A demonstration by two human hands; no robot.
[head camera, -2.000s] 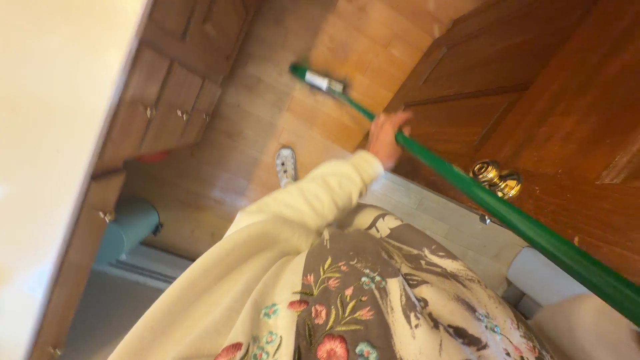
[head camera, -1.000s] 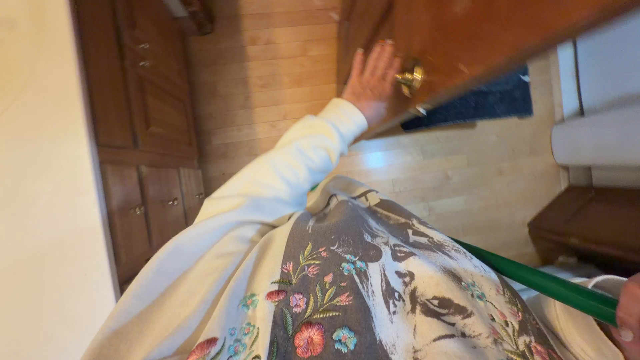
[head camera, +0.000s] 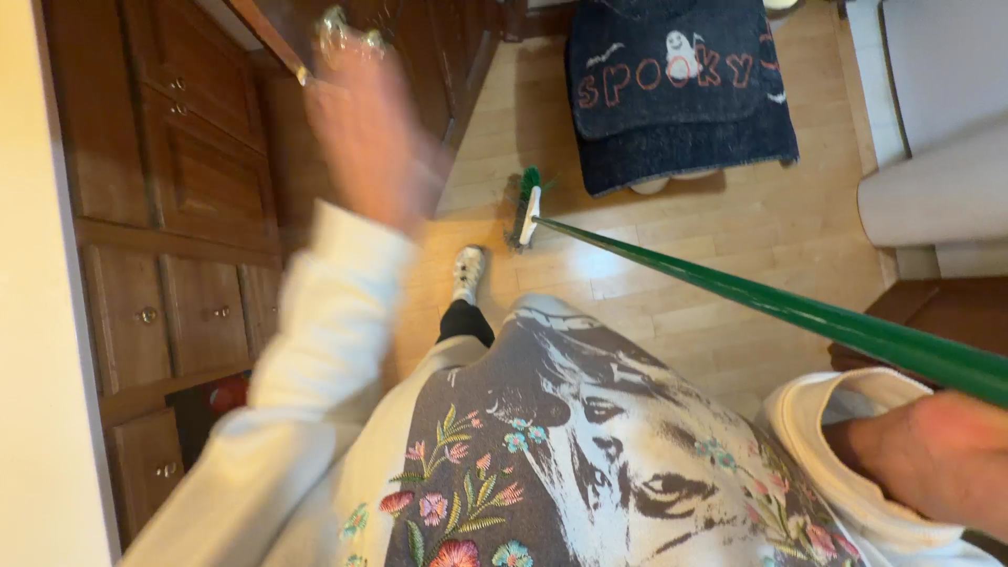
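Observation:
My left hand [head camera: 366,138], blurred, is at the brass knob [head camera: 342,35] of a dark wooden door; its fingers overlap the knob and the door edge, and whether they grip is not clear. My right hand [head camera: 949,453] is at the lower right, on the upper part of the green broom handle [head camera: 732,295], its fingers partly out of frame. The handle slants down to a broom head with a white block [head camera: 531,214] and green and dark bristles, which rests on the wood floor near my shoe [head camera: 470,268].
A dark mat with a ghost design [head camera: 677,94] lies on the floor ahead, with pale things under its near edge. Wooden cabinets [head camera: 209,181] with knobs line the left. A brown wooden piece [head camera: 921,315] and a pale rounded form [head camera: 929,201] are at the right.
The door has swung to the left with my left hand at it, uncovering the mat. The broom head has come into view on the floor. Two seconds ago my left hand was on the broom handle.

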